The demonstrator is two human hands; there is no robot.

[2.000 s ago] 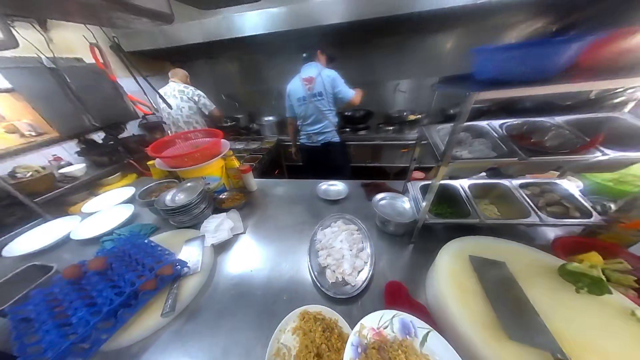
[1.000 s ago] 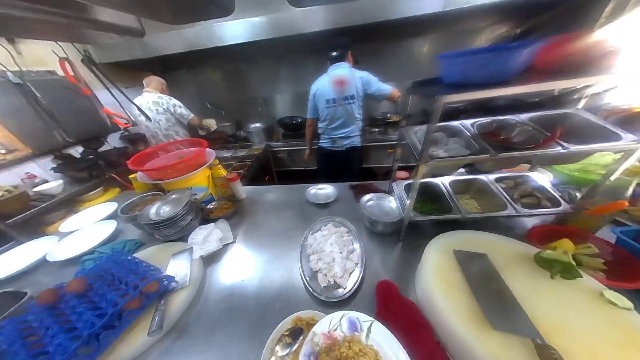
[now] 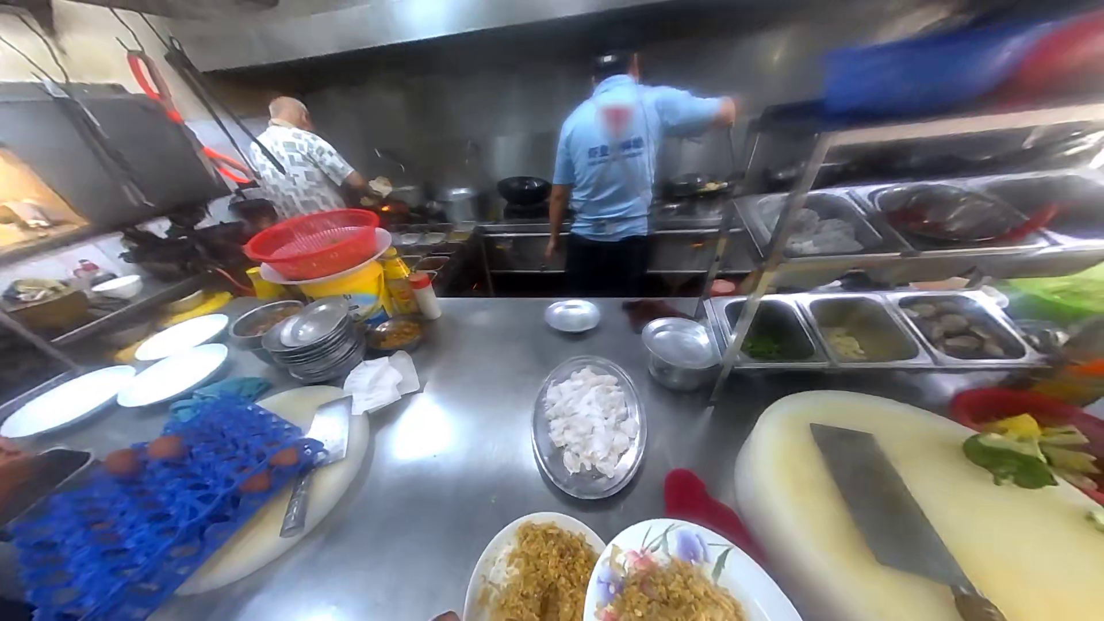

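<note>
Two plates of chopped brown food lie at the bottom edge: a white plate (image 3: 539, 573) and a flower-patterned plate (image 3: 681, 578) overlapping its right side. A fingertip, seemingly of my left hand (image 3: 446, 616), shows beside the white plate's left rim; its grip is hidden. My right hand is out of view. Beyond the plates sits an oval metal dish (image 3: 589, 429) of pale, white-coated pieces. A red cloth (image 3: 709, 517) lies to their right. A cleaver (image 3: 888, 504) rests on the round cutting board (image 3: 780, 440) at right. Another cleaver (image 3: 332, 431) lies on the left board (image 3: 323, 492).
Blue egg trays (image 3: 164, 517) with several eggs cover part of the left board. Stacked metal plates (image 3: 315, 341), a red basket (image 3: 315, 246) and white plates (image 3: 177, 375) stand behind. Ingredient pans (image 3: 957, 328) line the right. Two people work at the stoves; part of a hand shows at the left edge.
The two plates have shifted relative to each other; a spoon seen in the left one a second ago is out of view. The person in blue has stretched an arm out to the right.
</note>
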